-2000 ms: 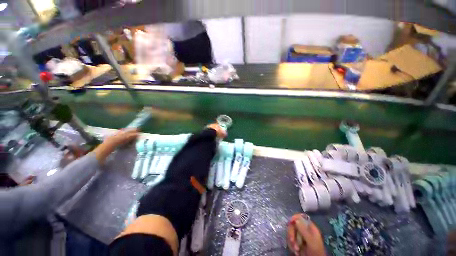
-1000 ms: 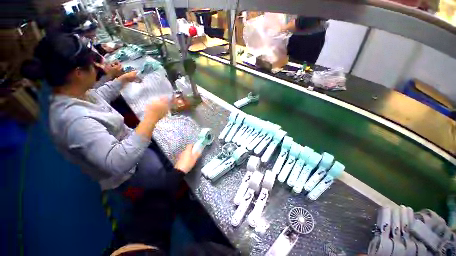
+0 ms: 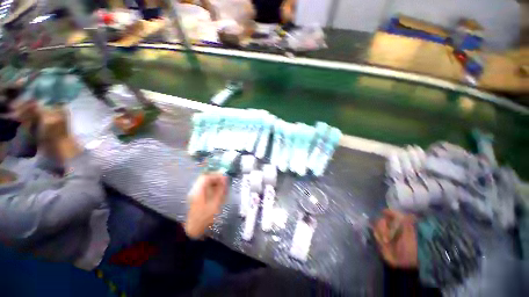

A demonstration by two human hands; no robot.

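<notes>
The picture is blurred. My left hand (image 3: 207,203) is over the bench, left of the white fans, with its fingers bent. Mint fans (image 3: 223,162) show just beyond its fingertips; whether it grips one is too blurred to tell. My right hand (image 3: 397,238) is at the right, fingers curled, beside a pile of small dark and mint parts (image 3: 455,249); its fingertips are too blurred to show any part. One white fan (image 3: 303,238) lies alone between my hands, its round grille towards the belt. Several white fans (image 3: 250,209) lie beside my left hand.
A row of mint fans (image 3: 261,136) lines the bench edge. White fans (image 3: 429,177) are heaped at the right. The green belt (image 3: 359,104) runs behind, carrying a fan (image 3: 226,93) at left. A neighbouring worker's grey sleeve (image 3: 58,203) is at the left.
The view has swung from the left back towards the right, bringing my right hand and the parts pile into view. The mint fan clearly held by my left hand earlier is no longer distinct.
</notes>
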